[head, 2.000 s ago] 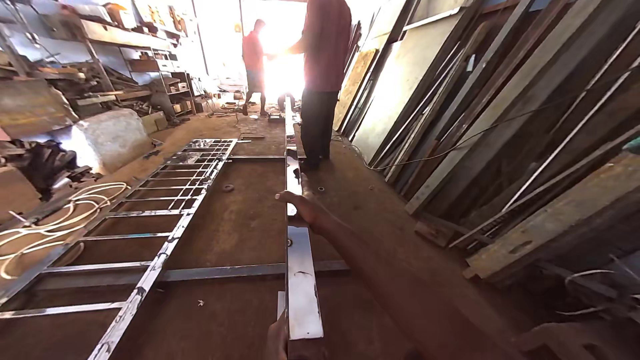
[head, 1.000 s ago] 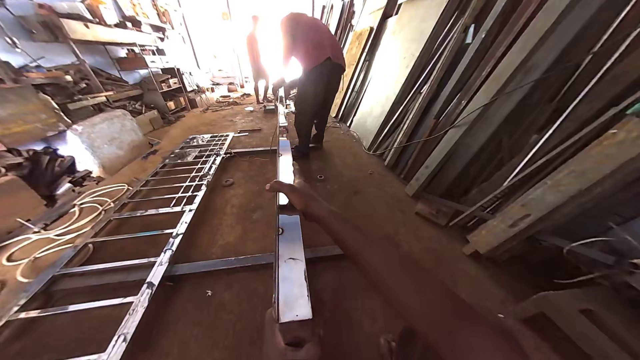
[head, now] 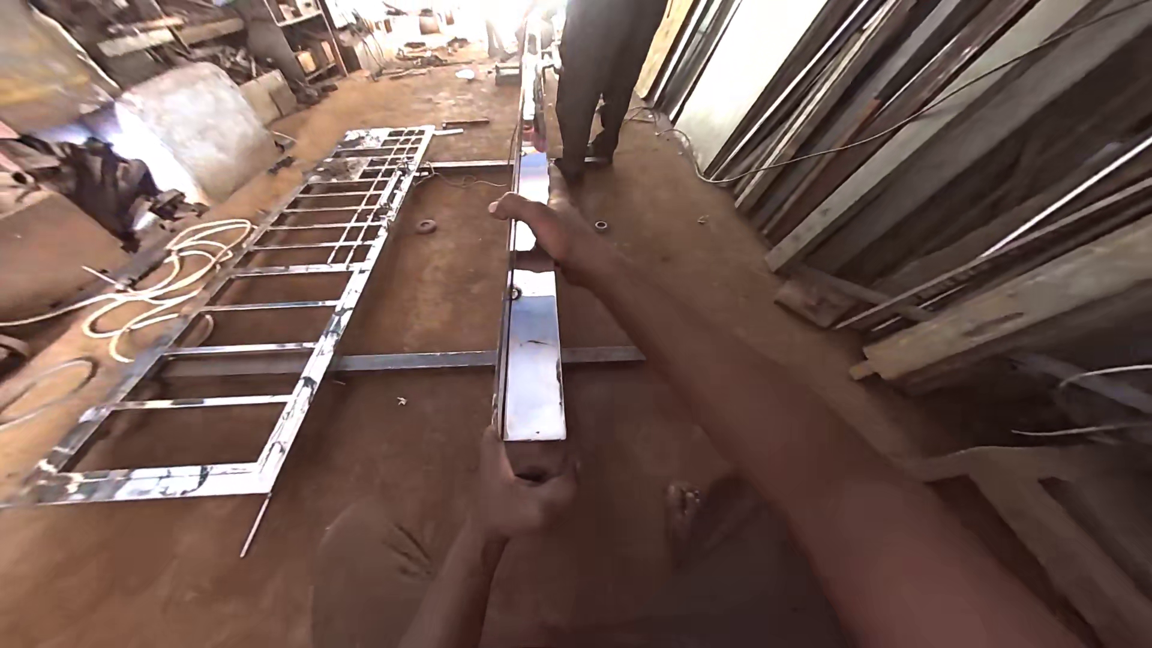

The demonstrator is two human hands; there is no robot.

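A long, shiny metal bar (head: 535,369) runs away from me down the middle of the view. My left hand (head: 522,490) grips its near end from below, at the bottom centre. Farther along, my right hand (head: 549,225) lies over the bar with the thumb on the left side and the fingers on the right; the undersides of the fingers are hidden. Beneath the bar, a metal crosspiece (head: 414,361) lies across the floor. To the left rests a metal frame with many rungs (head: 310,396).
A person in dark trousers (head: 589,81) stands beside the bar's far part. Metal lengths and boards (head: 837,198) lean at the right. A coiled pale hose (head: 171,288) lies at the left, near a pale slab (head: 193,130). A small ring (head: 426,226) sits on the floor.
The person ahead has moved from upright to bent over, and now only the legs show clearly. My hands remain at the bar. The view has tilted downward.
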